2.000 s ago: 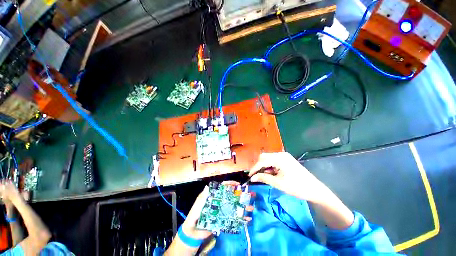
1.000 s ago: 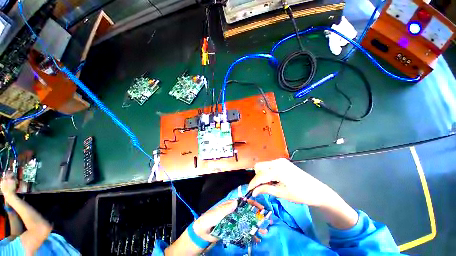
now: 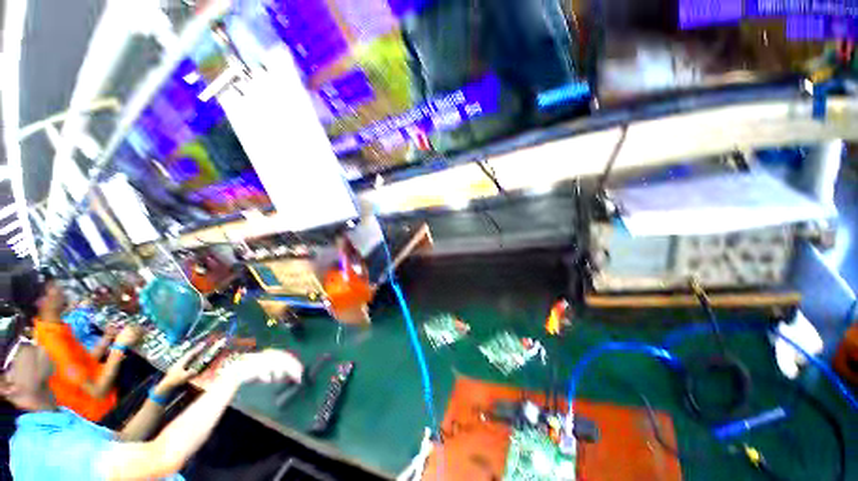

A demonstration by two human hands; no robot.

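Neither of my hands is in the picture. A green-white main board [image 3: 540, 457] sits on the orange-brown fixture plate [image 3: 628, 442] at the bottom edge, cut off by it. Its far side meets the black connector bar [image 3: 585, 429], where black leads and a blue cable [image 3: 602, 349] come in. Two loose boards lie on the green mat behind the plate, one at the left [image 3: 444, 330] and one nearer the middle [image 3: 511, 350]. The frame is blurred.
A remote control [image 3: 332, 396] lies left of the plate. A beige oscilloscope [image 3: 696, 254] with papers on top stands behind. A blue pen-like probe [image 3: 750, 424] and coiled black cable lie right. Screens [image 3: 470, 66] and a white sheet [image 3: 287, 131] hang above. Other workers sit at left.
The view has swung up and to the left. My hands and the board they held have left the picture. Screens, the oscilloscope and more workers now show.
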